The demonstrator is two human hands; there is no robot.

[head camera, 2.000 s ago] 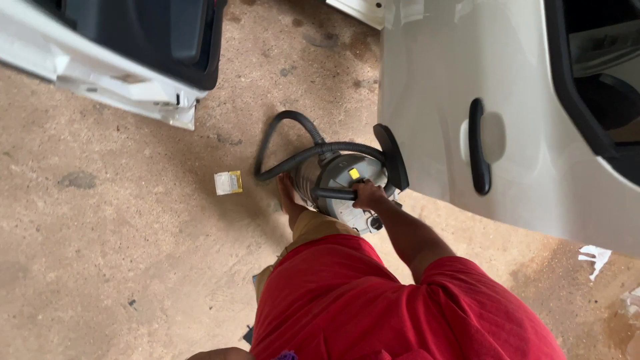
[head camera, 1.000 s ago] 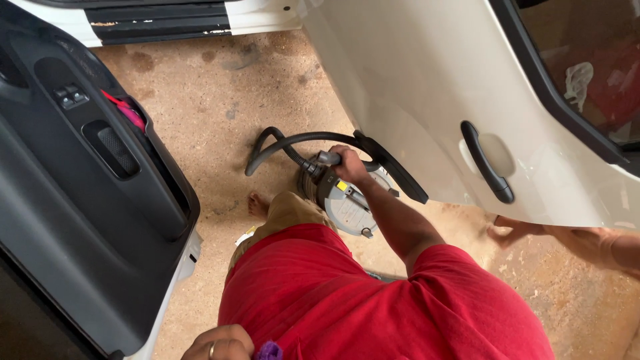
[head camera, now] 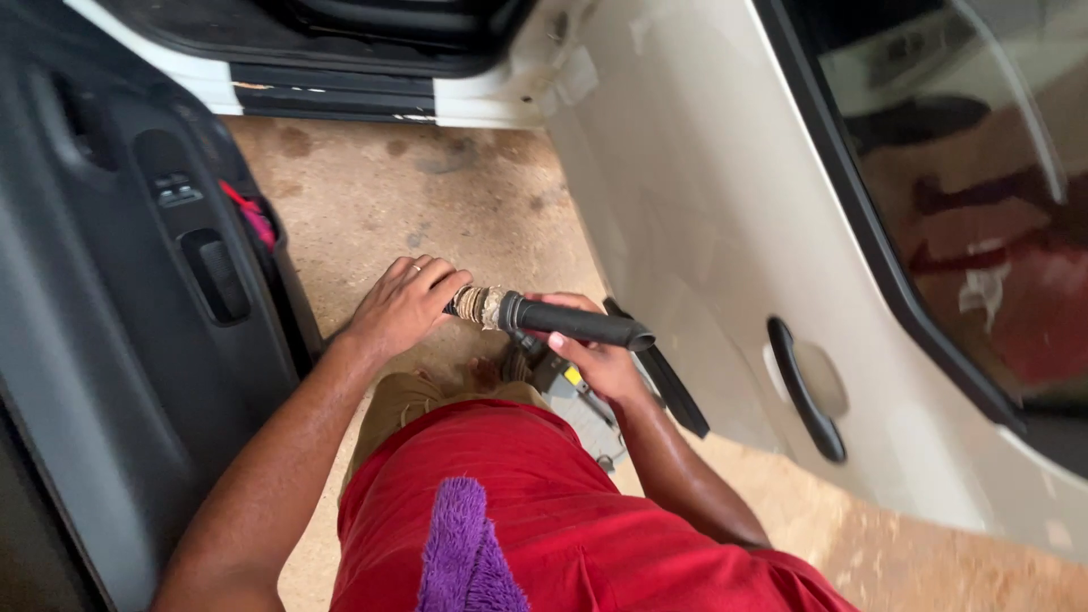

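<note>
A black vacuum nozzle (head camera: pixel 578 324) lies across the space before my chest, its slanted open end pointing right. My left hand (head camera: pixel 412 297), with a ring on one finger, grips the hose just behind a wrapped, ribbed joint (head camera: pixel 476 305). Beneath and beside the nozzle, my right hand (head camera: pixel 591 344) holds it between thumb and fingers. The grey vacuum cleaner (head camera: pixel 586 416) stands on the floor below, partly hidden by my right hand and red shirt. A purple microfibre cloth (head camera: pixel 463 544) hangs at the front of the shirt.
A black inner door panel (head camera: pixel 110 280) flanks me on the left, with a pink item (head camera: pixel 251 217) in its pocket. On the right is a light-coloured car door (head camera: pixel 680 212) with a black handle (head camera: pixel 806 389). Ahead runs the car's door sill (head camera: pixel 336 92).
My right hand has left the vacuum cleaner's top and now holds the nozzle. My left hand has come up from the lower edge onto the hose. The other person's arm at the right is out of view.
</note>
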